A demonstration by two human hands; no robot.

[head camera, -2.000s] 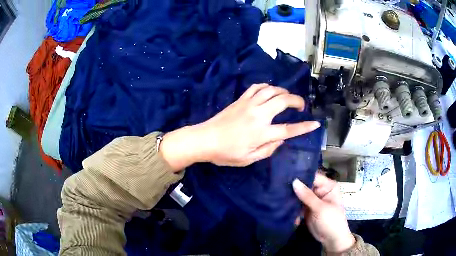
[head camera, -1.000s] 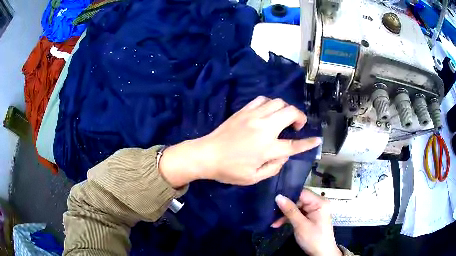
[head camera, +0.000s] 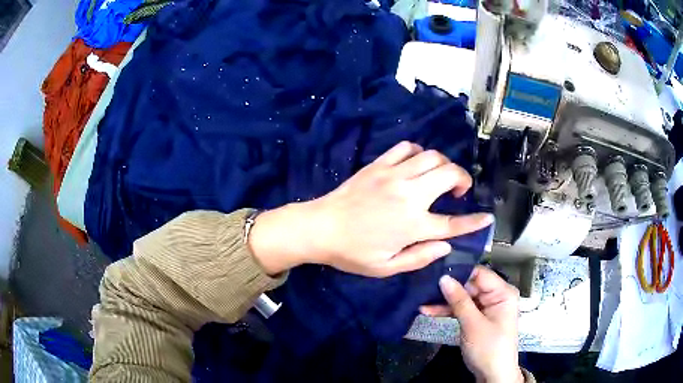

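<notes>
Navy fabric lies in a large wrinkled heap left of the overlock machine, its right edge at the dark presser foot area. My left hand lies palm down on the fabric, fingers spread, index fingertip at the cloth's edge just below the foot. My right hand is lower right and pinches the fabric's edge between thumb and fingers. The needle is too dark to make out.
Scissors with red and orange handles lie on white paper at the right. Ribbed tension knobs line the machine front. Orange-red fabric and bright blue fabric are at the far left. A blue round item is behind the machine plate.
The view has shifted a little. The fabric's lower right edge held by my right hand has come up nearer my left fingers. My left hand stays flat on the cloth beside the foot.
</notes>
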